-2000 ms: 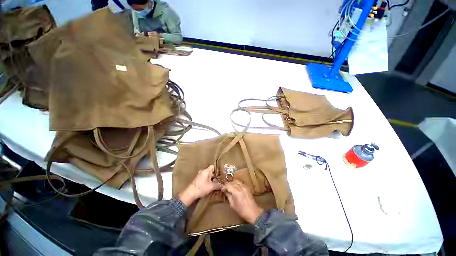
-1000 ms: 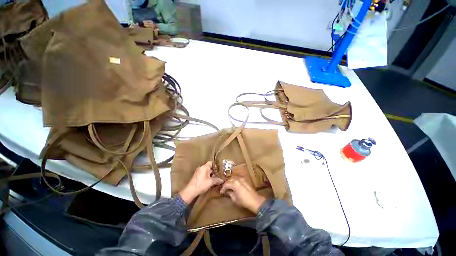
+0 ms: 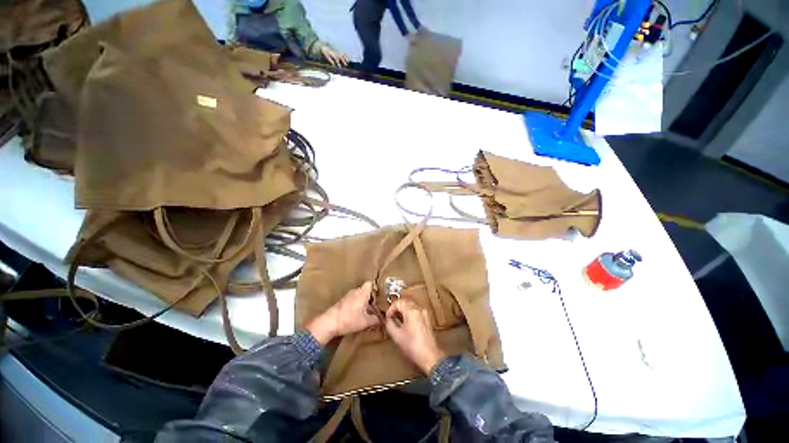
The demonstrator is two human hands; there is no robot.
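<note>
A brown bag (image 3: 337,264) lies flat in front of me, its gold-yellow zipper (image 3: 372,389) towards me. A shiny metal fitting (image 3: 394,286) shows on its front, just beyond my fingers. My left hand (image 3: 350,313) pinches the bag's brown material left of the fitting. My right hand (image 3: 408,327) is beside it, fingertips bent in just below the fitting. What the right fingertips pinch is too small to tell. Brown straps (image 3: 424,260) loop over the bag's top.
Piled brown bags (image 3: 173,130) stand at the left. Another bag (image 3: 532,197) lies at the back right. A red bottle (image 3: 609,270) and a small tool (image 3: 532,271) with a black cord lie right on the white table (image 3: 666,346). A blue stand (image 3: 561,138) is behind. Two people are beyond the table.
My right hand's fingertips have moved slightly up towards the fitting. The left hand stays on the bag. A second person carrying a brown piece has appeared behind the table.
</note>
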